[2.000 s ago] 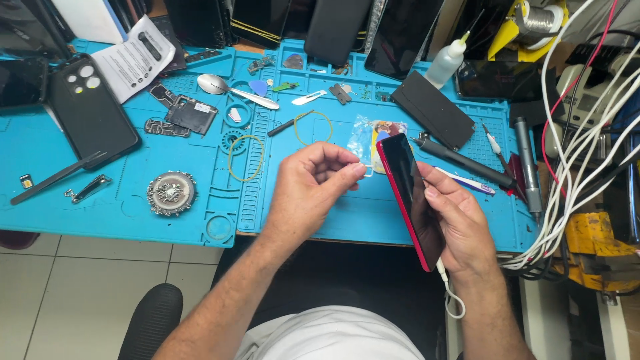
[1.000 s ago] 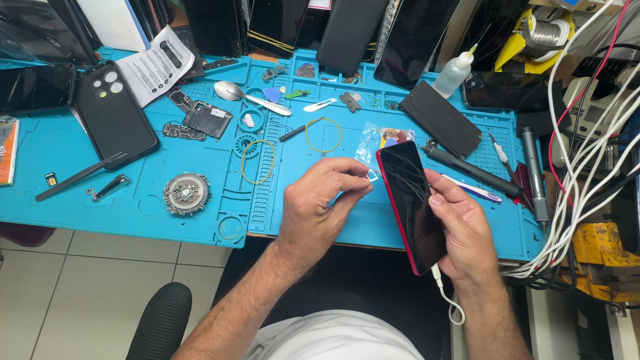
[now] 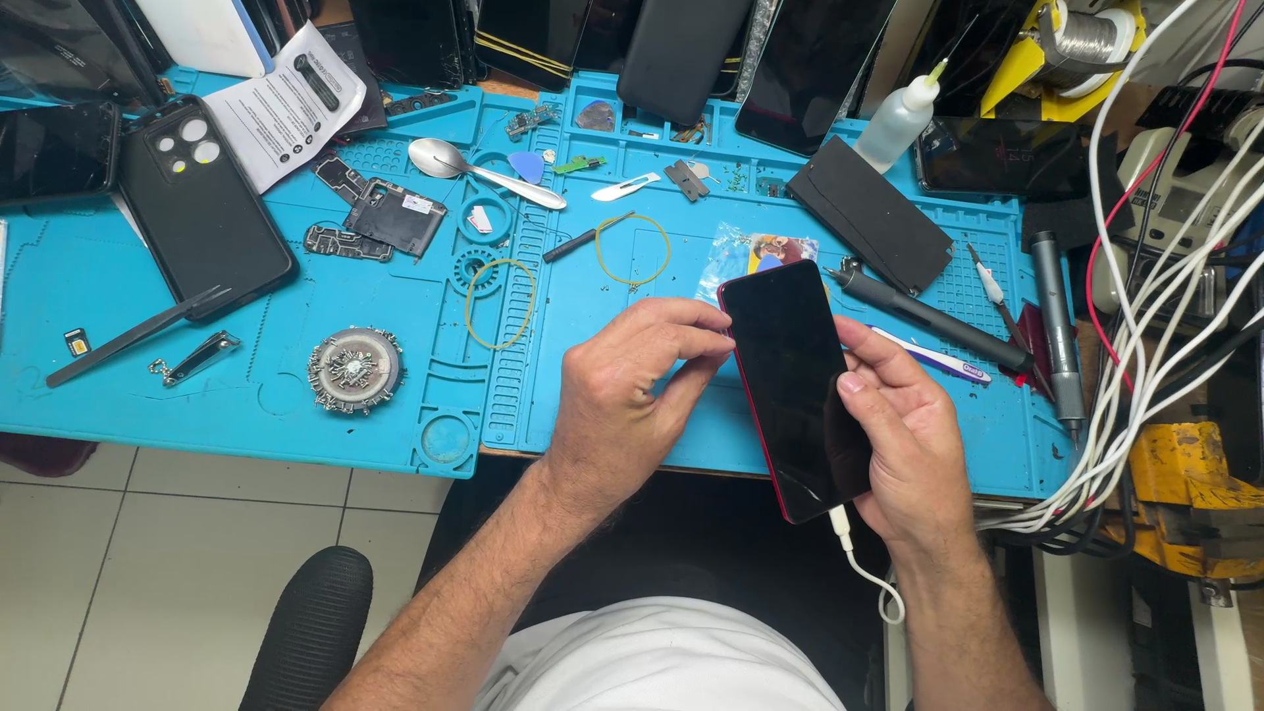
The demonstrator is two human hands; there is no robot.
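A smartphone with a red edge and a dark screen rests tilted in my right hand, whose fingers close on its right side. A white cable is plugged into its bottom end. My left hand has its thumb and fingertips together at the phone's upper left edge; whether a small piece is between them is hidden. Behind the phone lies a clear plastic bag. A grey pen-shaped screwdriver and a white and purple toothbrush lie to the right of my right hand's fingers.
On the blue silicone mat lie a black phone case, tweezers, a round bit holder, a spoon and a scalpel blade. A liquid bottle stands at the back. White cables hang at the right.
My left hand has come up against the phone's left edge. The small white-rimmed piece at its fingertips one second ago no longer shows. My right hand still holds the phone.
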